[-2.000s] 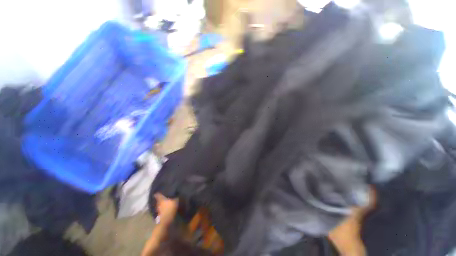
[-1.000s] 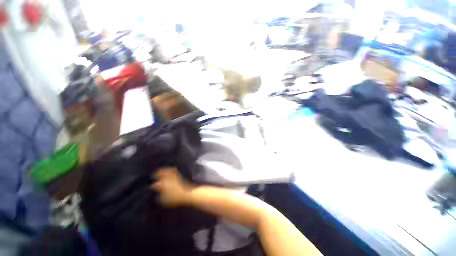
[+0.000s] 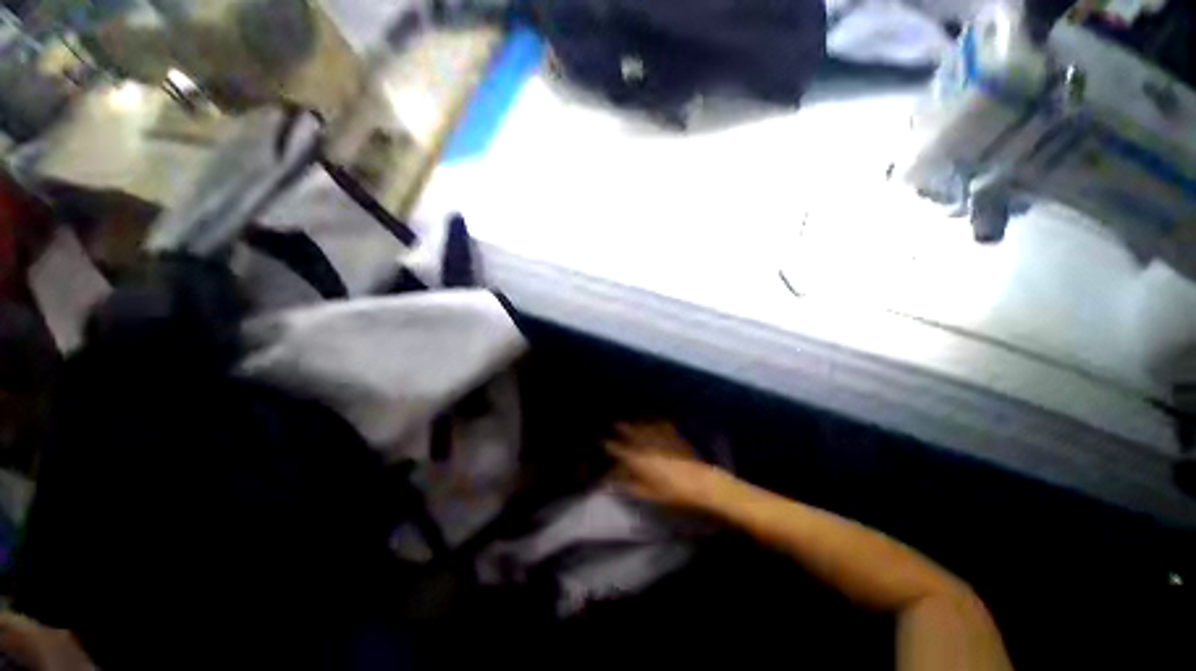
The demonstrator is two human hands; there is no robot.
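Note:
A large black garment piece (image 3: pixel 197 459) lies bunched at the left, below the table. White or pale grey fabric panels with black edging (image 3: pixel 394 347) lie against it. My right hand (image 3: pixel 656 465) is in front of the table's edge, touching or just above a pale cloth part (image 3: pixel 610 544); blur and shadow hide whether its fingers grip it. My left hand (image 3: pixel 39 645) shows only as a small blurred part at the lower left, cut off by the frame edge, beside the black cloth; its fingers cannot be made out.
A white machine table (image 3: pixel 656 197) with a ruler-like front strip runs across the right. The sewing machine head (image 3: pixel 1010 118) stands at the upper right. A dark cloth (image 3: pixel 695 59) lies on the table's far side. Cloth bundles fill the upper left.
The view has swung from the floor and blue basket to the table, then closer to the machine. My right hand has left the black cloth and is now by the pale cloth near the table edge.

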